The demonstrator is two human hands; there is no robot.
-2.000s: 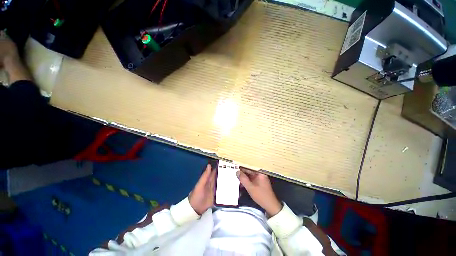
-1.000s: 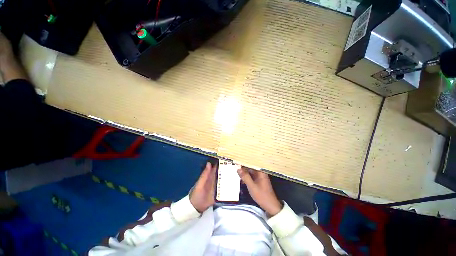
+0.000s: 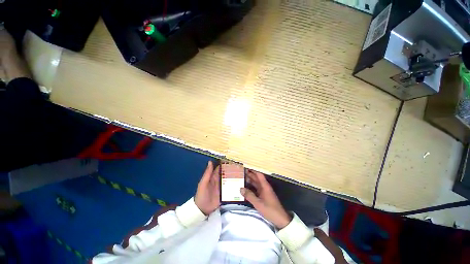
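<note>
A smartphone [image 3: 232, 183] with a lit white and reddish screen is held upright between my two hands, just below the bench's front edge. My left hand [image 3: 207, 188] is along the phone's left side, its fingers pointing up. My right hand [image 3: 264, 198] is at the phone's right side, with its thumb over the lower right of the screen. The fingers behind the phone are hidden. Both hands are bare, with white sleeves.
Open black speaker housings [image 3: 149, 56] with red wires and green parts lie at the upper left of the cardboard-covered bench [image 3: 309, 113]. A silver-grey screw feeder [image 3: 402, 56] stands at the upper right. Another person's arm [image 3: 20, 77] rests at the left edge. Red frames [image 3: 116, 146] are below the bench.
My right thumb has moved down the phone to the lower right of the screen. The screen now shows reddish content at its top. The bench view has shifted slightly.
</note>
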